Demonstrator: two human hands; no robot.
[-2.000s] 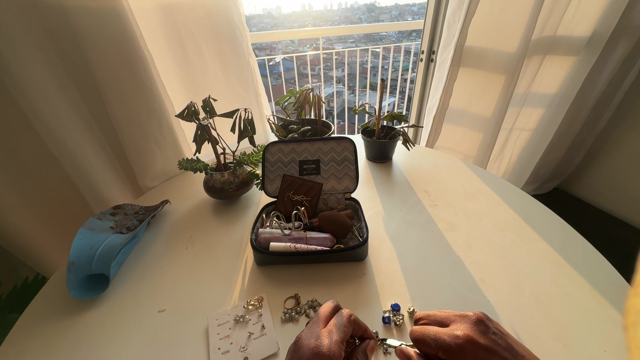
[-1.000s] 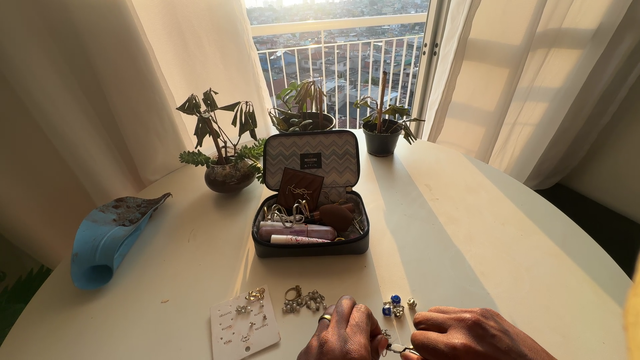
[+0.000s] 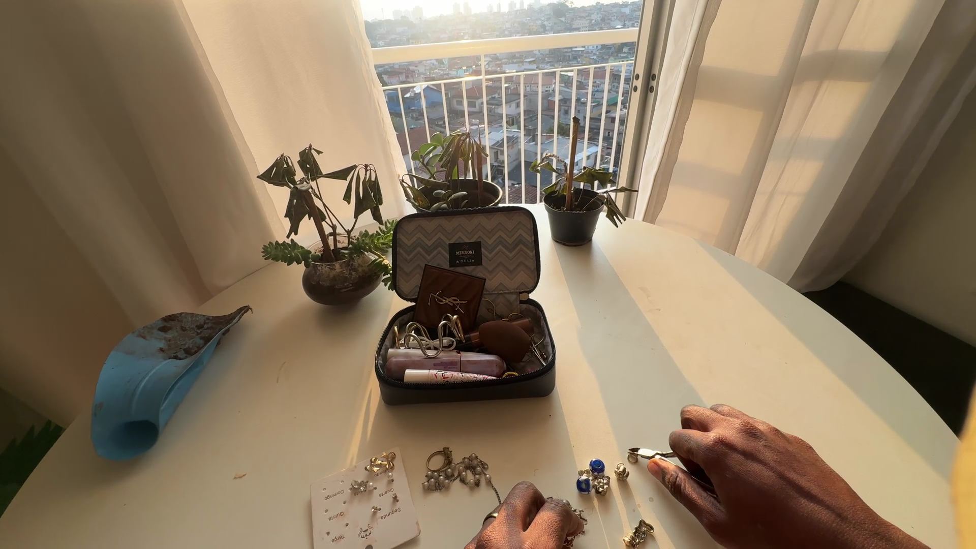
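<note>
My right hand [image 3: 751, 465] is closed around a small metal hand tool [image 3: 652, 454], likely pliers or nippers, whose tip touches or lies beside a small metal bead. Near the bottom edge, my left hand [image 3: 530, 522] holds beaded jewelry [image 3: 576, 522], mostly hidden by the fingers. Between the hands lie blue and silver beads [image 3: 593, 476], a single metal bead [image 3: 621, 471] and a small metal piece [image 3: 639, 534]. Left of my left hand are a cluster of pale beaded jewelry [image 3: 465, 473] with a ring [image 3: 438, 459], and a card of earrings [image 3: 364, 503].
An open zippered case [image 3: 467, 393] with cosmetics stands mid-table. A blue plastic scoop-like container [image 3: 141, 396], soiled with dirt, lies at the left. Potted plants [image 3: 339, 278] stand along the far side of the round white table [image 3: 724, 320], before curtains and a railing.
My right hand has moved up and to the right with the tool, away from my left hand; the two were close together before. A small metal piece now shows between them.
</note>
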